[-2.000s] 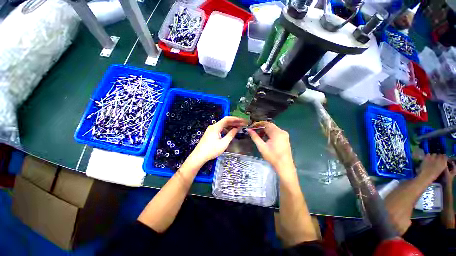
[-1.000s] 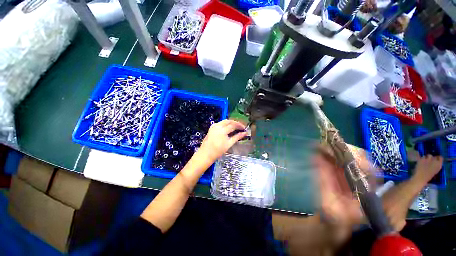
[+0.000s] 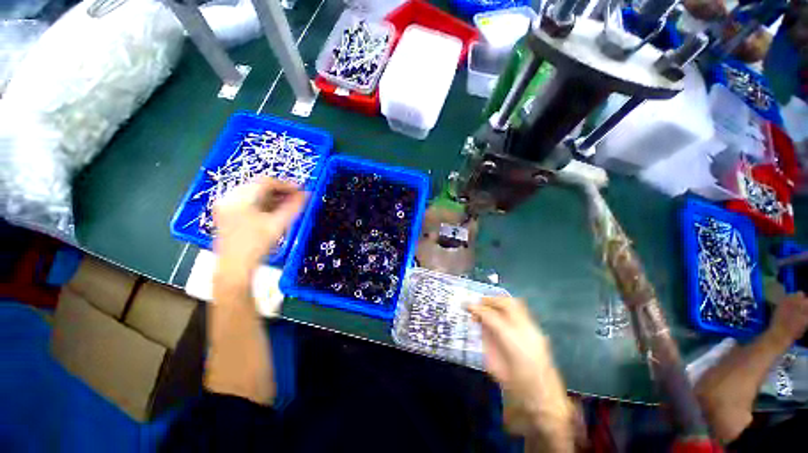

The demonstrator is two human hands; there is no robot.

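Observation:
My left hand [image 3: 252, 217] is blurred over the blue tray of pins [image 3: 190, 208] at the left; I cannot tell if its fingers hold a pin. My right hand [image 3: 509, 332] is blurred at the right part of the clear plastic box [image 3: 421, 310], which holds rows of pins; its fingertips are too blurred to show a pin. The blue tray of black parts [image 3: 359, 234] lies between my hands. The small metal fixture [image 3: 454, 234] sits on a brownish plate under the press [image 3: 509, 168]. The taped lever [image 3: 625, 274] slants down to the right, with no hand on it.
Loose pins [image 3: 611, 317] lie right of the press. Another blue tray of pins [image 3: 725, 274] stands at the right, beside another person's arm [image 3: 753, 367]. A white pad [image 3: 202, 276] lies under the left tray's near edge. White boxes [image 3: 421, 80] stand behind. A carton [image 3: 111, 345] is below left.
My left hand has moved from the fixture to the left pin tray. My right hand has left the lever area and come to the clear box. The whole view has shifted slightly.

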